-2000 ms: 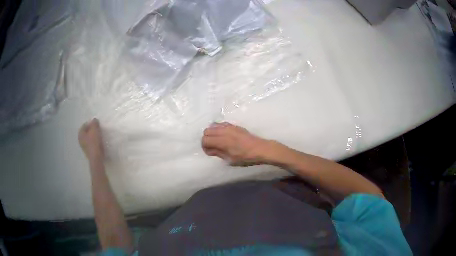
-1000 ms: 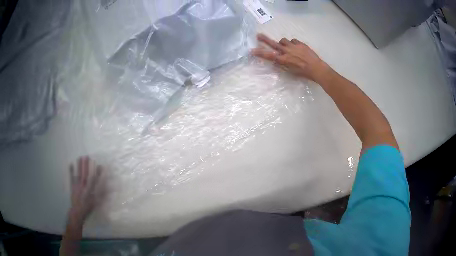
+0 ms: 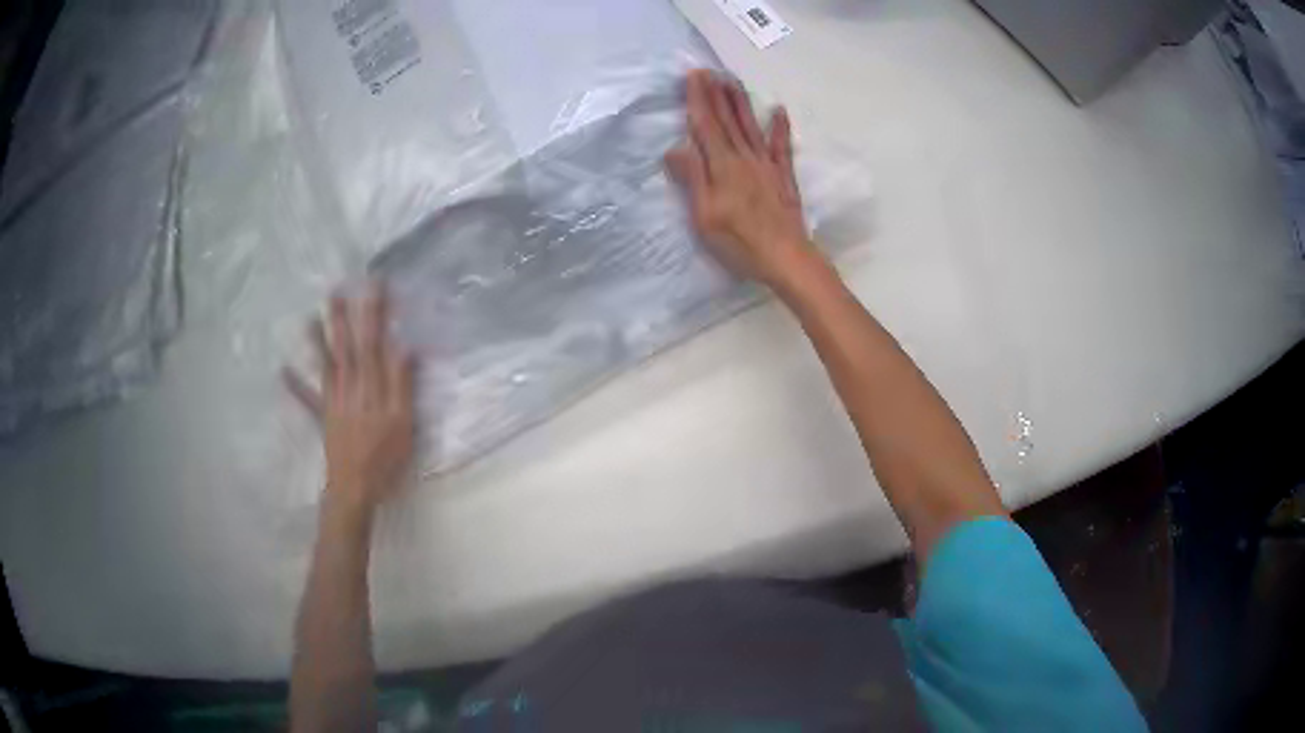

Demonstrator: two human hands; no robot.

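Observation:
A clear plastic bag (image 3: 573,351) with a pale grey wrapped product (image 3: 573,57) inside lies on the white table, its near part folded over the goods. Small printed text shows at its upper left. My left hand (image 3: 368,401) lies flat, fingers apart, at the left end of the folded part, slightly blurred. My right hand (image 3: 744,193) lies flat, fingers spread, on the right end of the fold. Neither hand grips anything. The far end of the bag is cut off by the top edge.
A stack of clear plastic bags (image 3: 86,215) lies at the left. A white barcode label (image 3: 754,20) is at the top centre. A grey block (image 3: 1095,43) stands at the upper right. The white table's (image 3: 1002,329) curved near edge runs in front of me.
The loose clear near part of the bag is now folded over and lies flatter. My left hand has moved up and right onto it; my right hand has moved left onto the bag.

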